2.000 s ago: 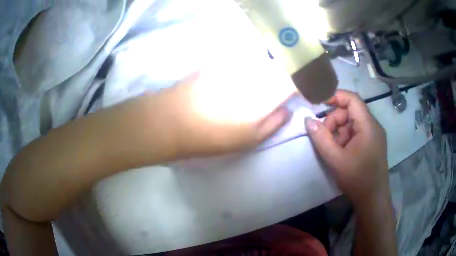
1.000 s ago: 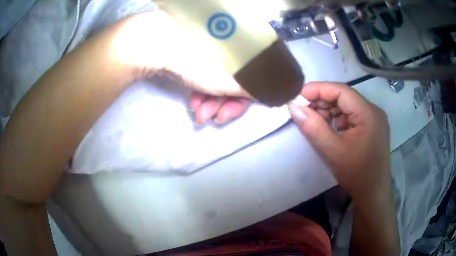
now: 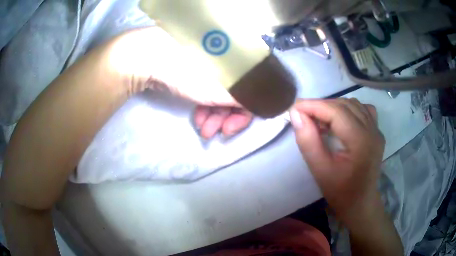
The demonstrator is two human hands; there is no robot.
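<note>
A white fabric panel [image 3: 145,145] lies on the table under my left arm, its edge running toward the brown end of the cream guard [image 3: 192,35]. My left hand [image 3: 215,112] is on the cloth with curled fingers showing; its thumb side is hidden by the guard and washed out by glare. My right hand [image 3: 337,142] pinches the fabric's corner between thumb and index finger, just right of the brown end. The needle area is hidden behind the guard.
The machine head [image 3: 345,12] is at the upper right, with shiny metal parts [image 3: 300,40] and a curved grey bar [image 3: 350,72]. Green scissor handles [image 3: 382,37] lie beyond it. Pale cloth heaps [image 3: 420,145] hang at the right, and more cloth [image 3: 40,55] is at the upper left.
The view has shifted, and more cloth shows below my left arm than at first. My left hand has moved back from the front edge, fingers curled. My right hand still pinches beside the brown end.
</note>
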